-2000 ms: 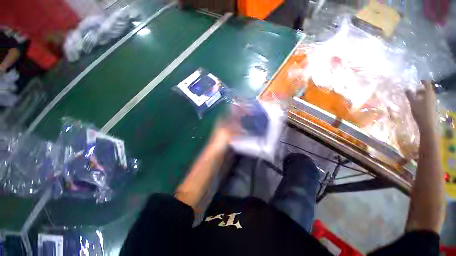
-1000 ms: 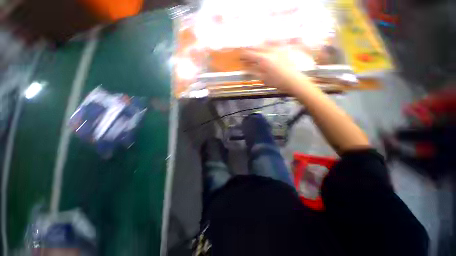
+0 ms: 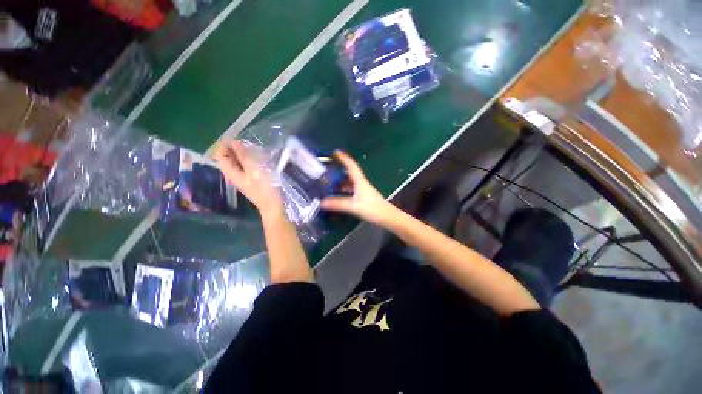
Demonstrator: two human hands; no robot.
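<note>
A dark blue and white product box (image 3: 308, 171) in a loose clear film bag is held just over the green belt, in front of me. My right hand (image 3: 356, 192) grips the box end, thumb and fingers around it. My left hand (image 3: 245, 171) is at the bag's loose film (image 3: 265, 138) on the other side; its fingers look bent on the film, slightly blurred. More bagged boxes (image 3: 389, 65) lie together on the belt beyond my right hand. Another group of bagged boxes (image 3: 192, 185) stands left of my left hand, with film tails sticking out.
The heat sealer's orange bed (image 3: 550, 69) with its silver bar (image 3: 623, 138) is at the right, with crumpled clear film (image 3: 662, 54) on it. More bagged boxes (image 3: 154, 292) lie at the lower left of the conveyor belt (image 3: 223, 69). A dark metal stand (image 3: 631, 286) is below the sealer.
The view has swung from the sealer back to the belt. My right hand has left the sealer and now grips a bagged box; my left hand has come into clear view beside it.
</note>
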